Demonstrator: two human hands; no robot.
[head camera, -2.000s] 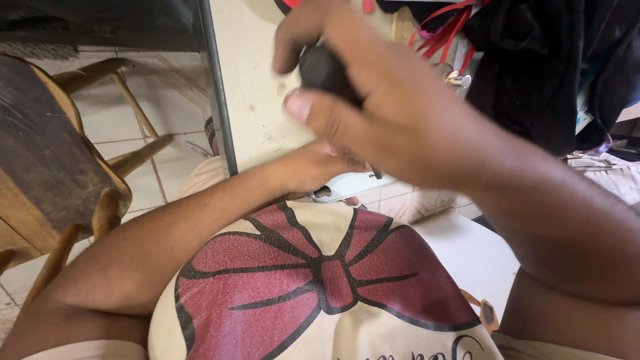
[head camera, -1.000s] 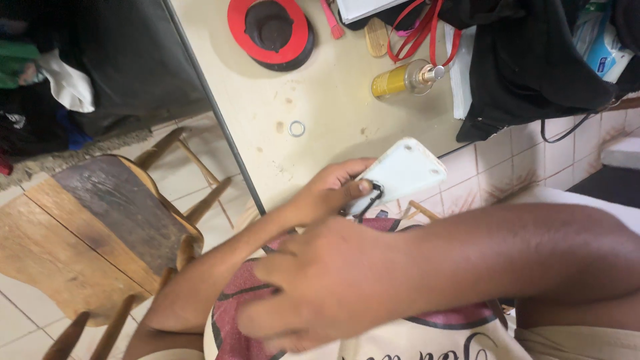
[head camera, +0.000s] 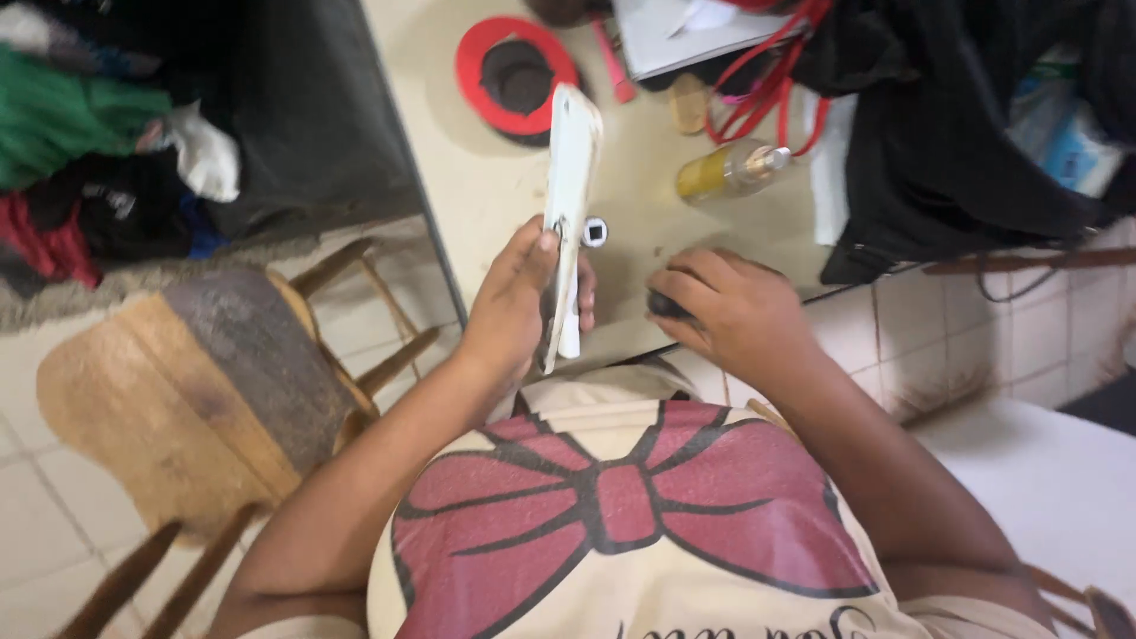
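My left hand (head camera: 524, 297) grips a flat white plastic part (head camera: 571, 169) with rounded corners, turned nearly edge-on and upright above the table's front edge. A small white round piece with a dark square centre (head camera: 595, 232) shows just right of the part; whether it is joined to it I cannot tell. My right hand (head camera: 732, 306) is closed around a small dark object (head camera: 666, 304), mostly hidden by the fingers, over the table edge at the right.
On the table (head camera: 621, 328) are a red-rimmed black round item (head camera: 516, 78), a bottle of yellow liquid (head camera: 729, 170), red straps (head camera: 754, 98), papers (head camera: 683, 31) and a black bag (head camera: 941, 169). A wooden chair (head camera: 195, 399) stands left, a white seat (head camera: 1021, 497) right.
The white part, its broad face showing a second ago, is now turned edge-on. My right hand has moved away from in front of the shirt to the right, over the table edge.
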